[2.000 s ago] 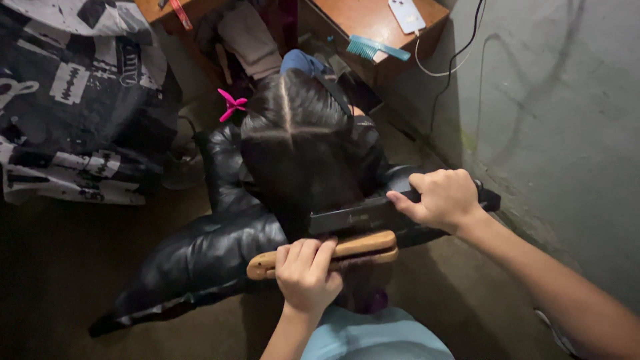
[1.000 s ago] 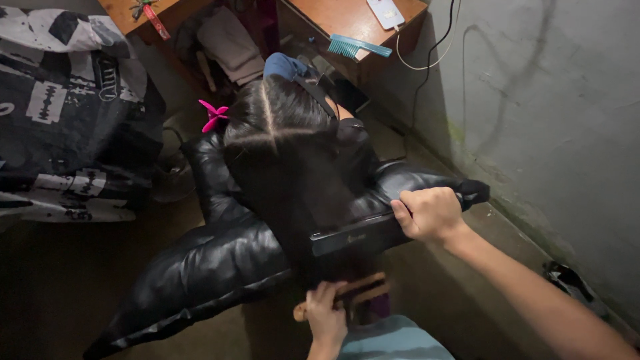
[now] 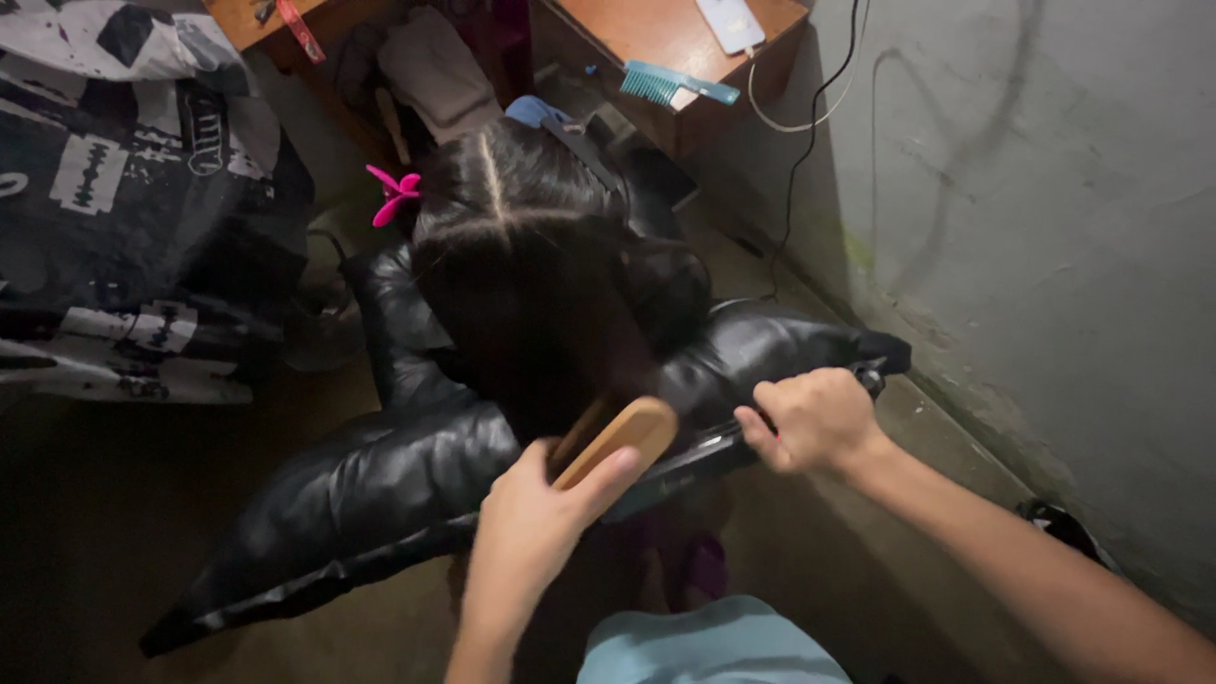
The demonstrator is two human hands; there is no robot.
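A seated person's long dark hair (image 3: 532, 304), parted along the crown and across the head, hangs over the back of a black padded chair. My left hand (image 3: 546, 503) grips a wooden hairbrush (image 3: 622, 439) against the lower hair, its back turned up. My right hand (image 3: 817, 418) is closed around the handle end of a black flat iron (image 3: 679, 475), which lies low across the chair's edge, just right of the brush. Whether hair is between its plates cannot be told. A pink hair clip (image 3: 394, 195) holds hair at the head's left side.
A wooden table (image 3: 608, 24) at the top bears a teal comb (image 3: 679, 84) and a white phone (image 3: 731, 24) with a cable. A black cord (image 3: 806, 157) hangs by the grey wall at right. A razor-patterned cape (image 3: 142, 190) hangs at left.
The hairbrush has gone from lying level below the flat iron to slanting up against the hair. My left hand has moved up since a second ago. The flat iron sits lower relative to the head.
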